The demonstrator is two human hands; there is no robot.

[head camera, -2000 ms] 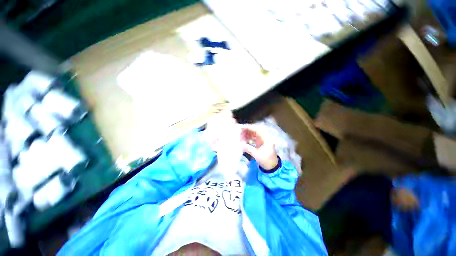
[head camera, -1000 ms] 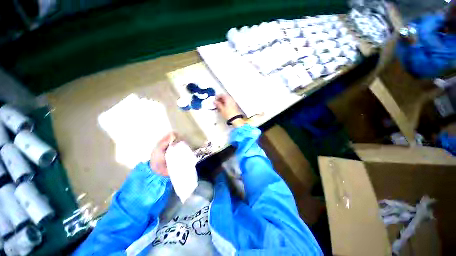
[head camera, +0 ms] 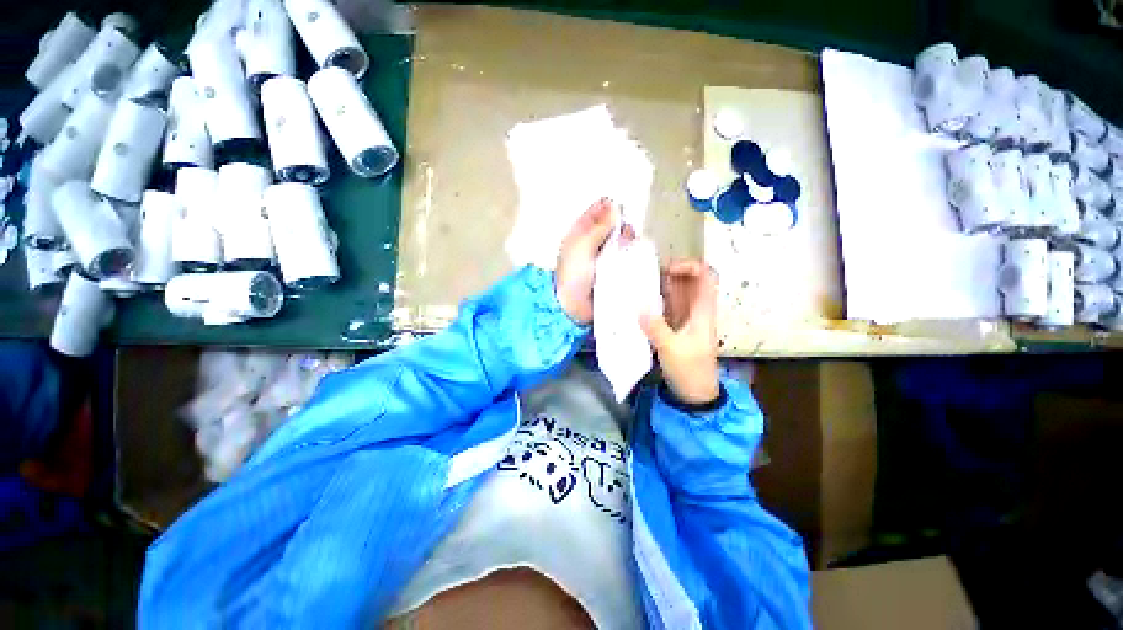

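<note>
My left hand (head camera: pixel 586 261) holds a thin, limp white sheet or flat sleeve (head camera: pixel 626 318) in front of my chest, over the bench's front edge. My right hand (head camera: pixel 687 322) is at the sheet's right side, its thumb at the sheet and its fingers curled. Whether a disc is in the right fingers cannot be told. A fanned stack of white sheets (head camera: pixel 554 160) lies on the tan cardboard mat (head camera: pixel 462 185) just beyond my left hand. Dark blue and white round discs (head camera: pixel 773 218) lie loose on a paler board (head camera: pixel 800 271) to the right.
Bare white cylinders (head camera: pixel 296 129) lie loose on the green bench (head camera: pixel 357 234) at left. A large white sheet (head camera: pixel 905 222) and rows of wrapped units (head camera: pixel 1012 185) are at right. An open carton with crumpled white pieces (head camera: pixel 240 400) is below the bench at left.
My right hand has moved from the discs back to the white sheet in my left hand. The view has turned left, so more loose cylinders show.
</note>
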